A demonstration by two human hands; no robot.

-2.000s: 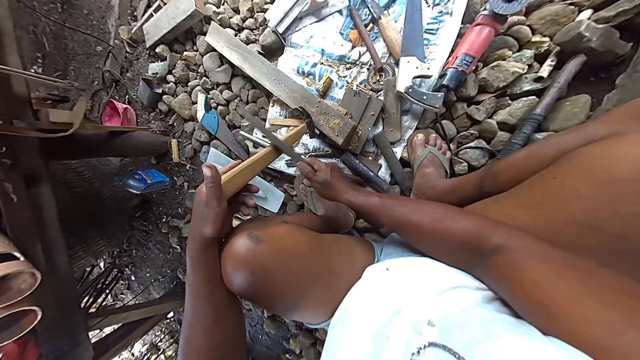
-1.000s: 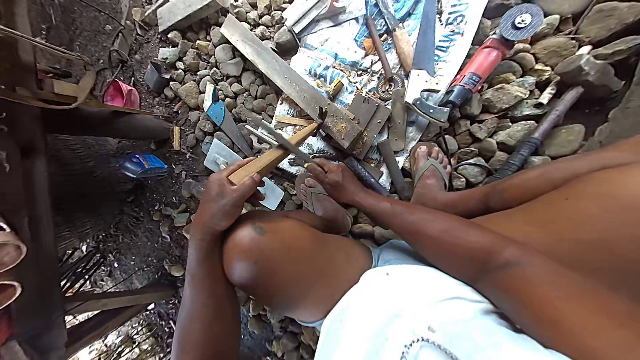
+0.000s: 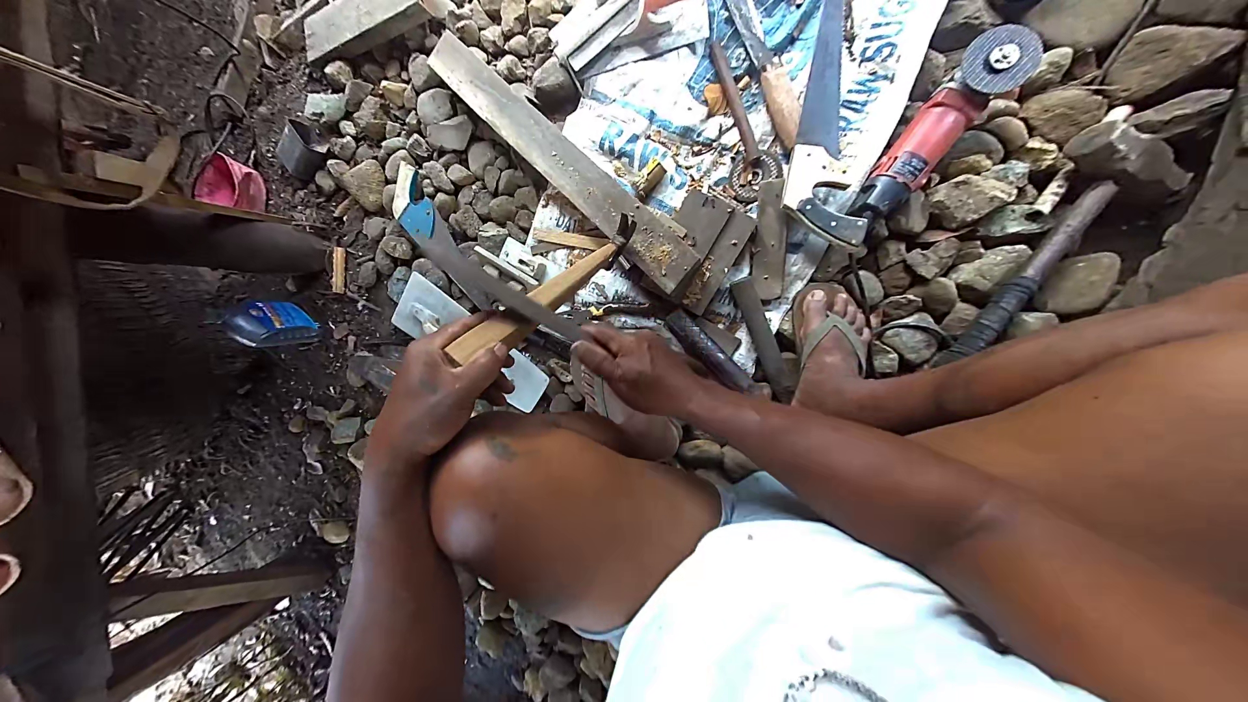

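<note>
My left hand (image 3: 434,390) grips the near end of a light wooden piece (image 3: 565,285), whose far end, with a dark tip, meets a grey plank (image 3: 575,180). My right hand (image 3: 639,370) is closed on one end of a long narrow metal tool, a blade or file (image 3: 531,309), which lies across the wooden piece. Its end inside my fingers is hidden. Beyond it, a blue-handled tool (image 3: 417,216) lies on the stones; where its blade ends and the held tool begins is hard to tell. A white flat-plated trowel (image 3: 526,382) lies beneath my left hand.
A red angle grinder (image 3: 926,136), a handsaw (image 3: 822,97) and short wood blocks (image 3: 717,244) lie around a printed sack (image 3: 634,93). My feet in sandals stand nearby on stones. A dark-wrapped rod (image 3: 1004,302) is at right, a blue plastic container (image 3: 271,323) at left.
The metal tool has shifted along the wooden piece in my right hand, and the wood's angle has changed slightly. Both hands keep their hold.
</note>
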